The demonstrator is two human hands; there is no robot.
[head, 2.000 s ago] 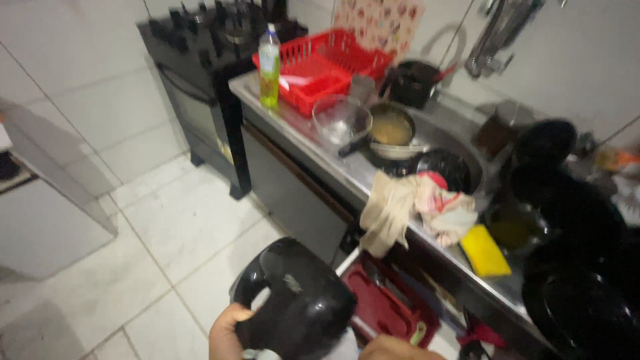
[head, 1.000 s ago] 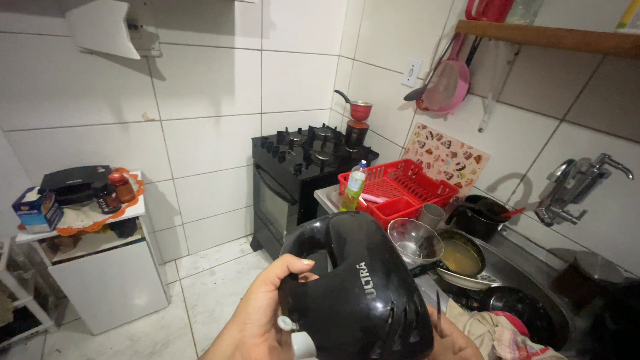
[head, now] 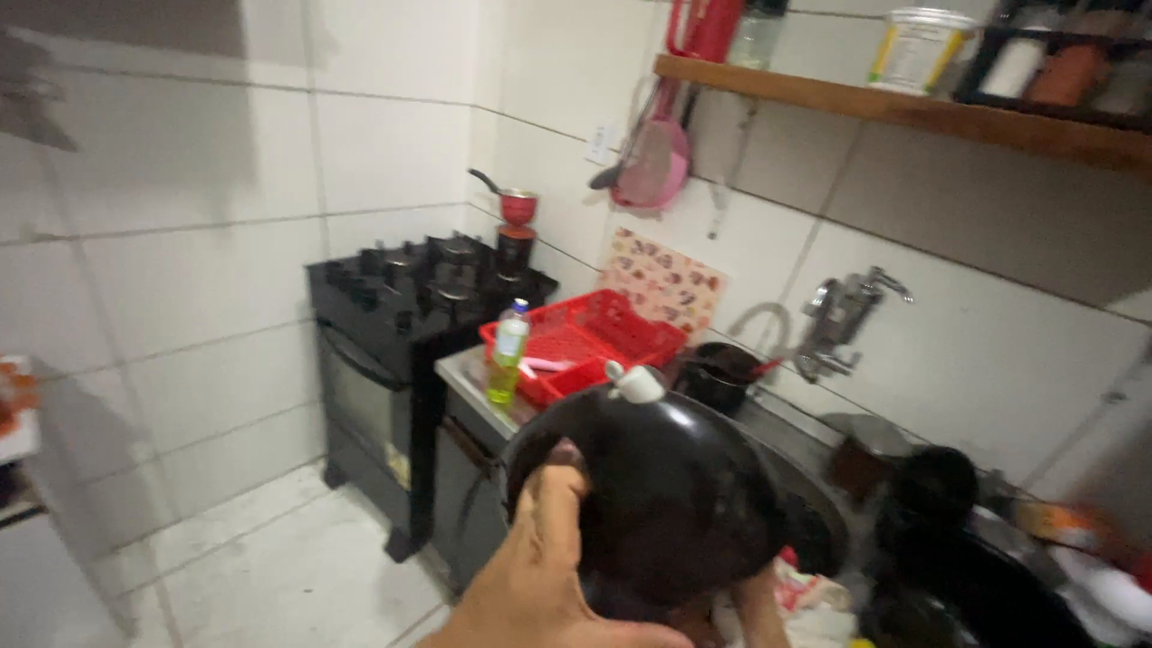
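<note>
A glossy black hand mixer (head: 675,486), as its body and handle in the earlier views suggest, is raised in front of the sink counter, with a white knob on its upper edge. My left hand (head: 549,558) grips its left side, the fingers curled into the handle opening. My right hand (head: 760,603) holds it from below on the right and is mostly hidden behind it. Beyond the mixer, a red plastic dish rack (head: 594,337) and a bottle of yellow-green liquid (head: 508,355) stand on the counter.
A black stove (head: 378,360) stands against the tiled wall. Around the metal sink are a black pot (head: 717,373), dark pans (head: 972,567) and a cloth (head: 819,612). Above, a wall faucet (head: 846,319) and a wooden shelf (head: 837,106) with containers stick out.
The mixer has been turned in my hands: its side with the lettering no longer faces me, and the white knob is now at the top. The view has swung right toward the sink.
</note>
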